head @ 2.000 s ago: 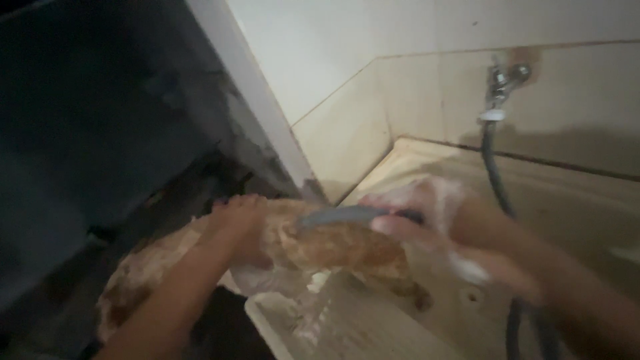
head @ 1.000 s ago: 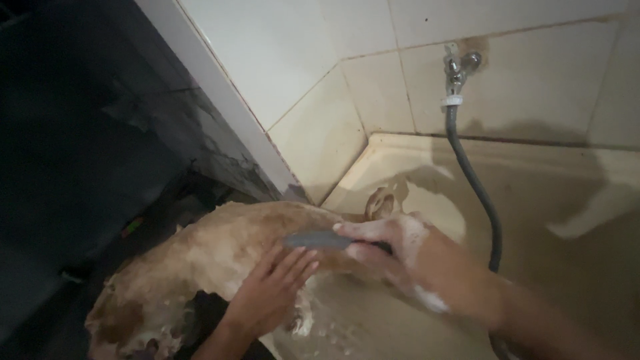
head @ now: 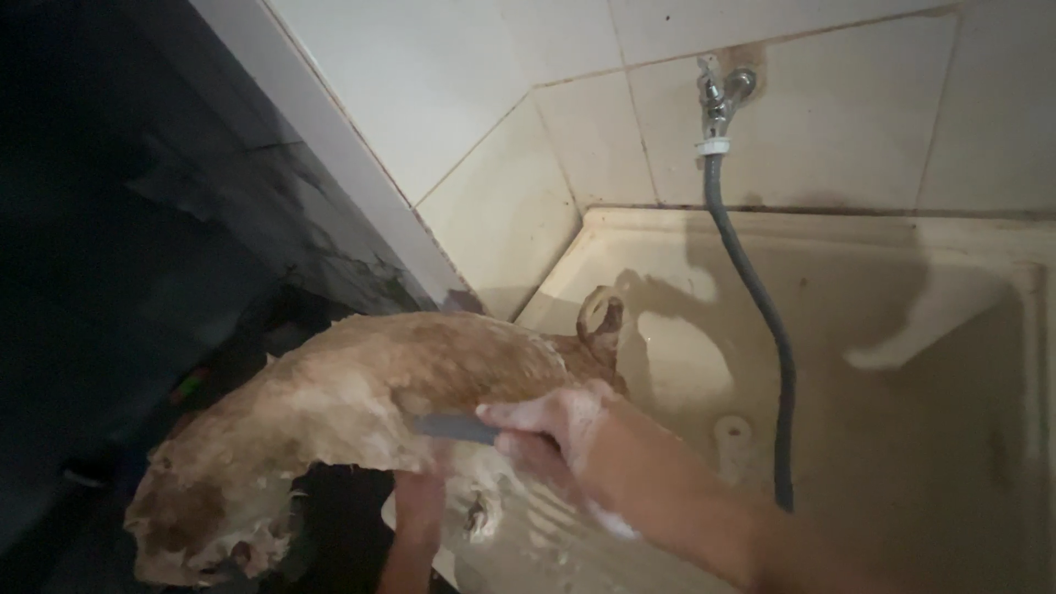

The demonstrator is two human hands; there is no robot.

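A wet, soapy, tan-furred animal, seemingly a dog (head: 330, 388), stands over the ribbed front of a laundry sink (head: 528, 528), its head low at the left and its curled tail at the right. My right hand (head: 549, 433), with suds on it, grips a grey tool (head: 456, 427) laid against the animal's flank; the tool's kind does not show. Under the belly is my left hand (head: 425, 466), its wrist visible and its fingers hidden by the fur.
A metal tap (head: 719, 95) on the tiled wall carries a grey hose (head: 755, 289) that hangs into the basin. Near the basin's corner is a drain (head: 733, 431). A wall edge (head: 363, 157) stands left of the sink, beside a dark area.
My left hand has moved from the animal's side to beneath its belly. My right hand has moved the grey tool lower on the flank. The tail now shows raised and curled.
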